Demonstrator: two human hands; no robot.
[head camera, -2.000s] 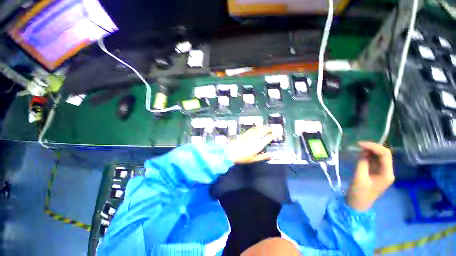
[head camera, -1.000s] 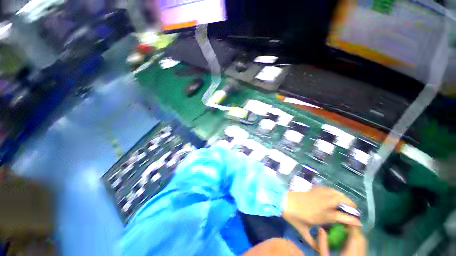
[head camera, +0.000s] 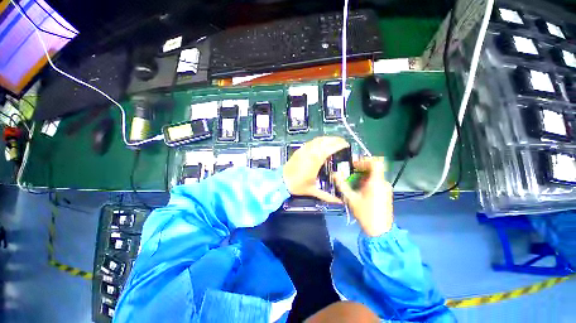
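My left hand (head camera: 311, 167) and my right hand (head camera: 371, 195) are together at the front right of the clear blister tray (head camera: 246, 148). Between them they hold a black handheld device (head camera: 342, 163) with a white label. A bit of green shows at my right fingertips; what it is cannot be told. A white USB cable (head camera: 345, 69) comes down from above to the right hand. Other labelled devices lie in the tray in two rows. One device with a lit yellowish screen (head camera: 187, 132) lies at the tray's left end with a white cable plugged in.
A pistol scanner (head camera: 417, 123) and a mouse (head camera: 377, 98) lie right of the tray. Stacked trays (head camera: 505, 158) stand far right. A keyboard (head camera: 294, 44) lies behind. A second corded tool (head camera: 140, 120) and another mouse (head camera: 102, 135) are left. A device-filled tray (head camera: 117, 265) is lower left.
The view swung left and back. My hands, apart two seconds ago, are now together around a device. The lit device at the tray's front right no longer shows there.
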